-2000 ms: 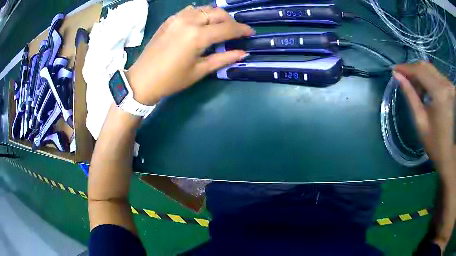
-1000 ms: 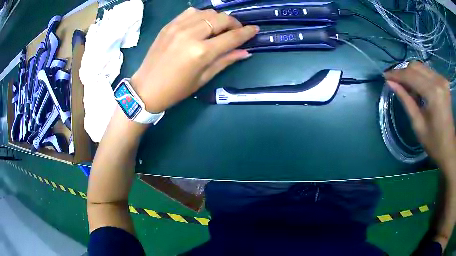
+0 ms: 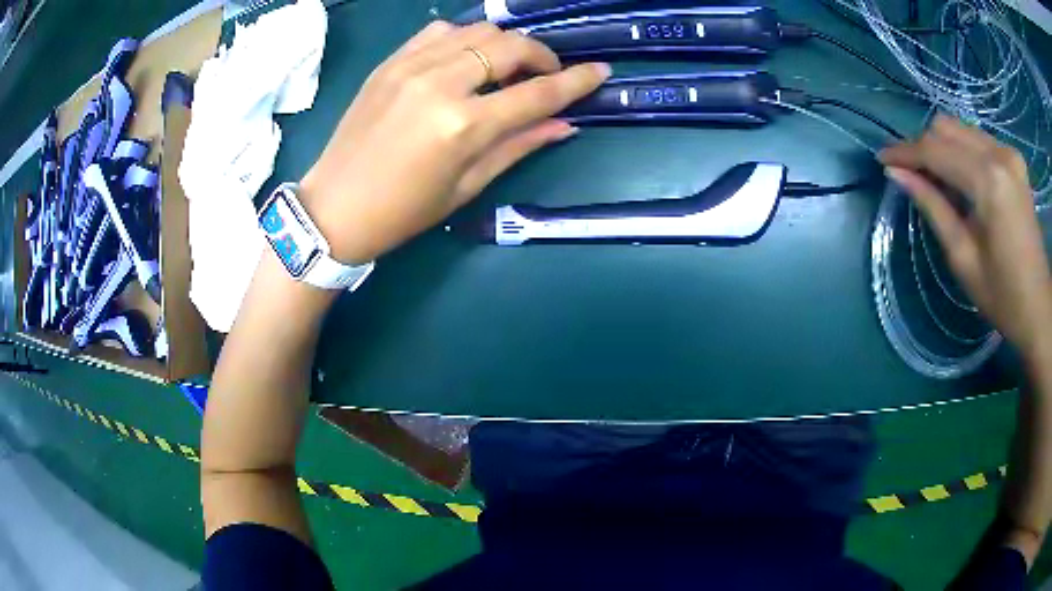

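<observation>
My left hand grips the tip end of a dark 3D pen with a lit display. My right hand pinches a clear filament that runs to this pen's tail. Another lit pen lies just beyond it, and part of a further one shows at the top edge. A white and dark pen lies on its side nearer me, with a black cable at its tail. The filament coil lies below my right hand.
A carton of pens stands at the left, with a crumpled white cloth beside it. More loose clear filament and black cables lie at the far right. The green mat's near edge runs before my body.
The nearest pen has come toward me and turned onto its side, out of my left hand. My left hand now holds the pen beyond it. My right hand has shifted slightly left and up.
</observation>
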